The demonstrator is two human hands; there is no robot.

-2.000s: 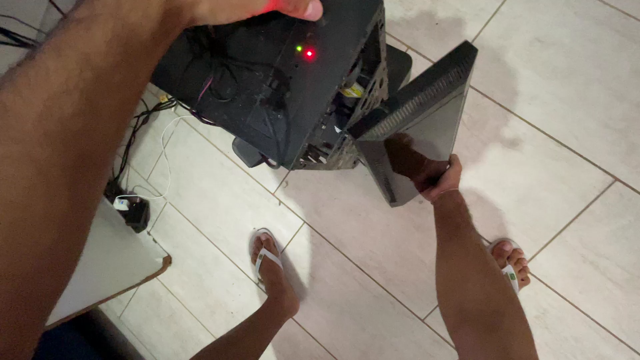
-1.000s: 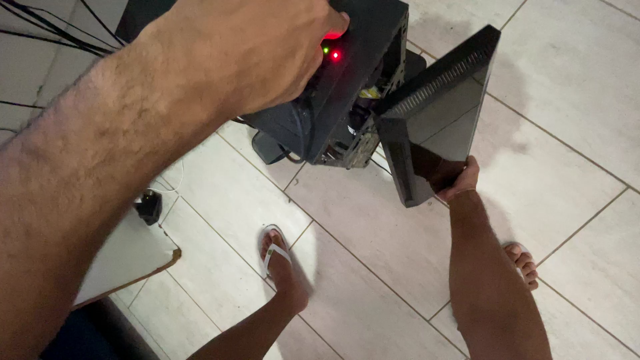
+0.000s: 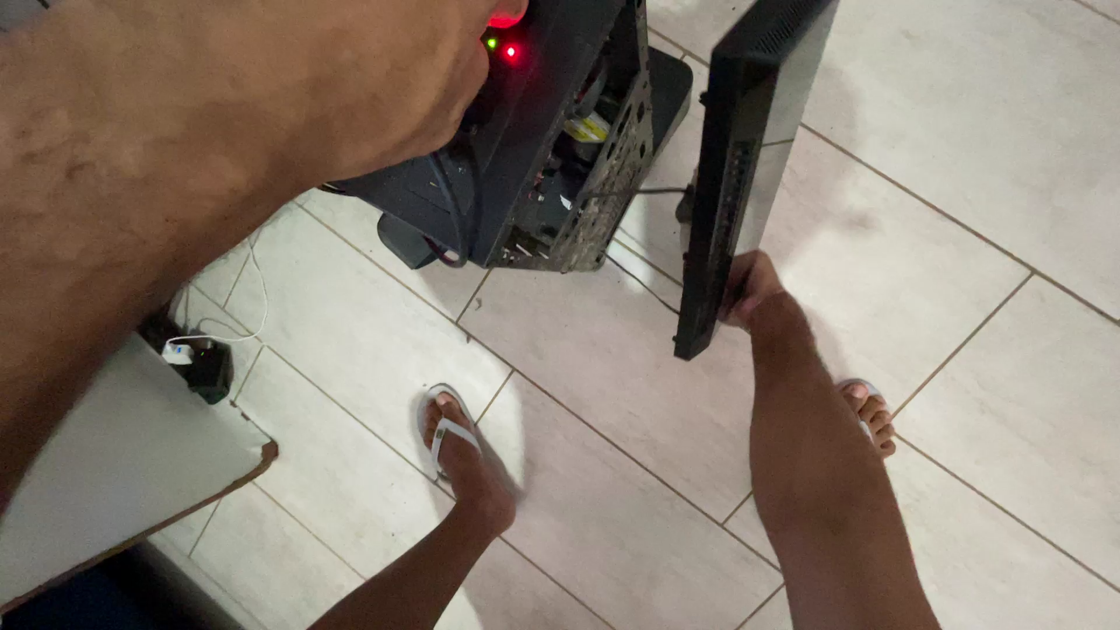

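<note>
A black computer tower [image 3: 560,131] stands at the top centre with its front frame exposed and a green and a red light lit on its case. My left hand [image 3: 411,79] reaches over it from the left, fingers bent beside the lights. One fingertip glows red at the top edge; whether it presses anything is hidden. At the right, my right hand [image 3: 751,287] grips the lower end of a black front panel [image 3: 722,175] with a glossy face and vent slots. The panel stands away from the tower, and thin cables [image 3: 658,190] run between them.
The white tabletop corner [image 3: 149,472] with a worn brown edge juts in at lower left. Beside it lie a black power strip [image 3: 210,369] and a white plug [image 3: 178,353] with a thin cable. My feet in flip-flops [image 3: 451,429] stand on the tiled floor [image 3: 612,385].
The panel in my right hand has turned from showing its broad glossy face to nearly edge-on. My left hand has come further over the tower, covering more of it. The view has shifted closer.
</note>
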